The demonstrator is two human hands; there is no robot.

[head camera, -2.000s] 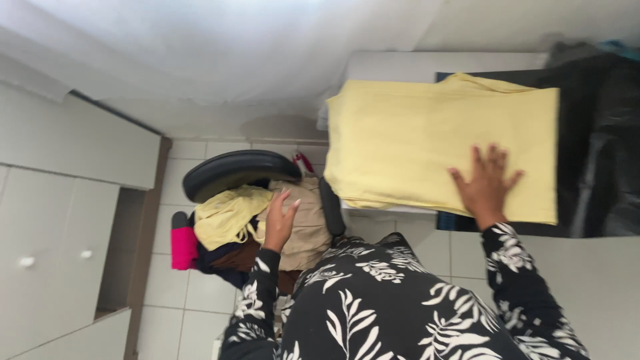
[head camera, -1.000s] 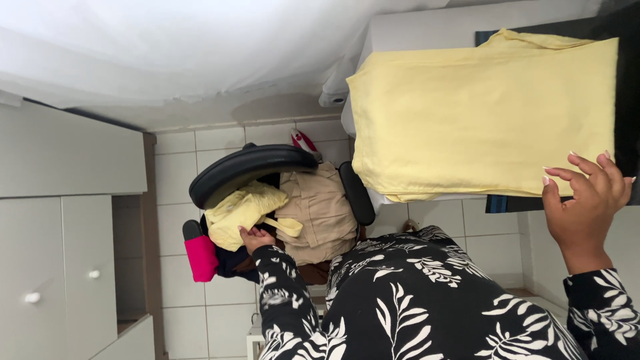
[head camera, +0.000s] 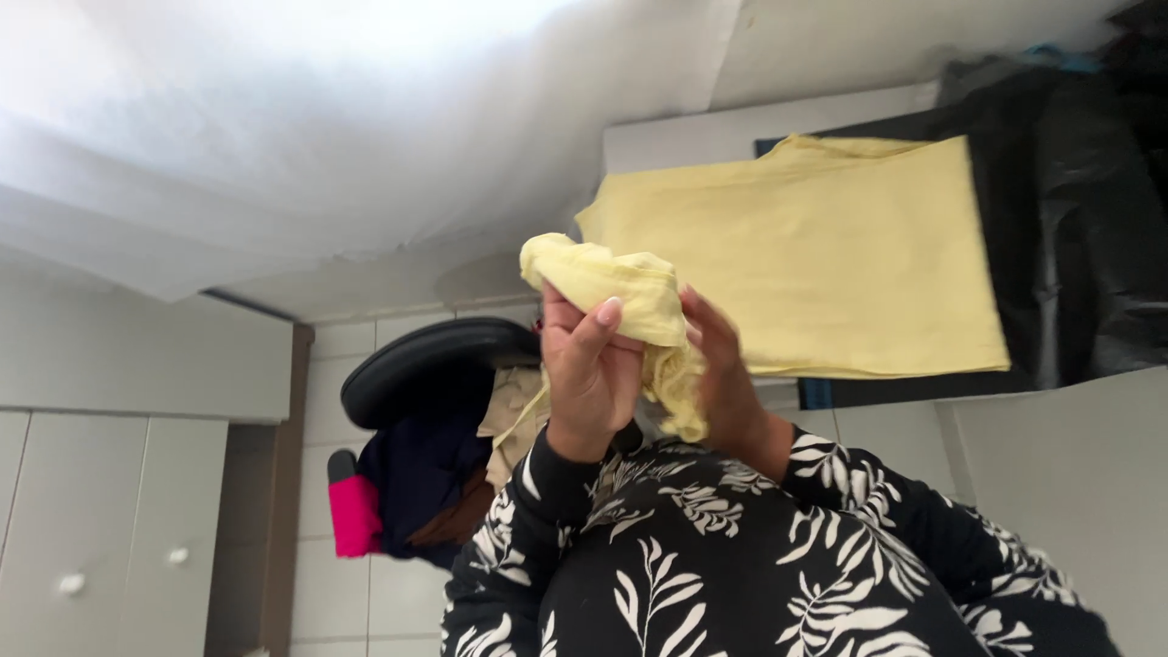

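Observation:
My left hand [head camera: 593, 374] grips a small bunched yellow cloth piece [head camera: 620, 283] with a thin strap hanging from it, held up in front of my body. My right hand [head camera: 725, 374], slightly blurred, is close against the cloth's right side; whether its fingers grip it cannot be told. Part of the cloth dangles between the two hands. Behind and to the right, a larger yellow cloth [head camera: 821, 265] lies flat, folded in layers, over a dark surface.
A black chair [head camera: 438, 360] at the left holds dark blue, brown and beige clothes [head camera: 420, 474], with a bright pink cloth [head camera: 354, 516] at its side. Grey cabinets [head camera: 100, 511] with white knobs stand at far left. Black plastic sheeting [head camera: 1086, 237] lies at right; white curtain fabric [head camera: 365, 128] hangs ahead.
My left hand has lifted the small yellow cloth from the clothes on the chair. My right hand has left the large yellow cloth and moved left to the small one.

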